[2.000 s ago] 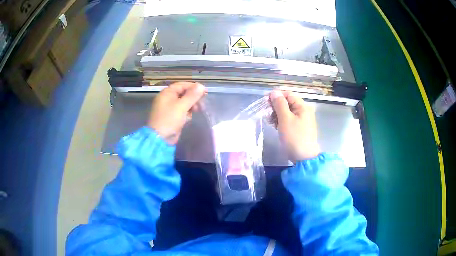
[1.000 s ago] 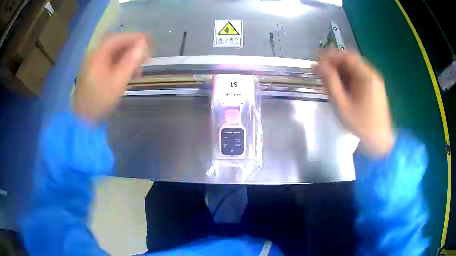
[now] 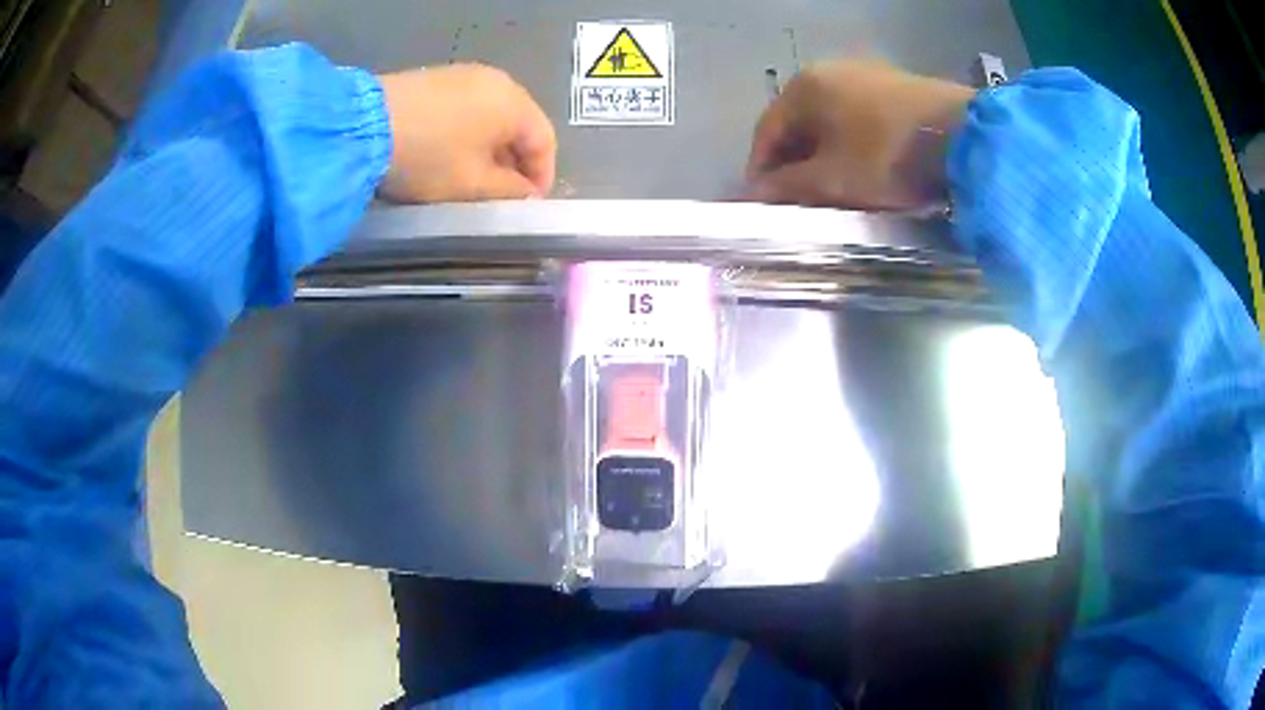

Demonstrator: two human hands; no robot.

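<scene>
The boxed product [image 3: 641,444], a white-pink box with a pictured pink strap and dark watch face, lies on the steel work plate [image 3: 402,444] in its clear plastic bag [image 3: 572,527]. Its far end meets the upper press bar [image 3: 652,219], which hides the bag mouth. My left hand [image 3: 472,136] and my right hand [image 3: 853,136] are curled just behind the bar, either side of the bag's line. Their fingertips are partly hidden. A faint clear glint shows by my left fingertips; I cannot tell whether either hand grips film.
The hand-pinch warning label [image 3: 623,74] is on the grey machine top between my hands. The green conveyor belt [image 3: 1110,42] with its yellow edge line runs along the right. Brown cartons [image 3: 97,125] stand at the far left. The plate's front edge is near my lap.
Earlier both hands held the bag mouth, then were wide apart with the bagged box on the plate. Now they have come inward behind the bar. The view has moved closer to the machine.
</scene>
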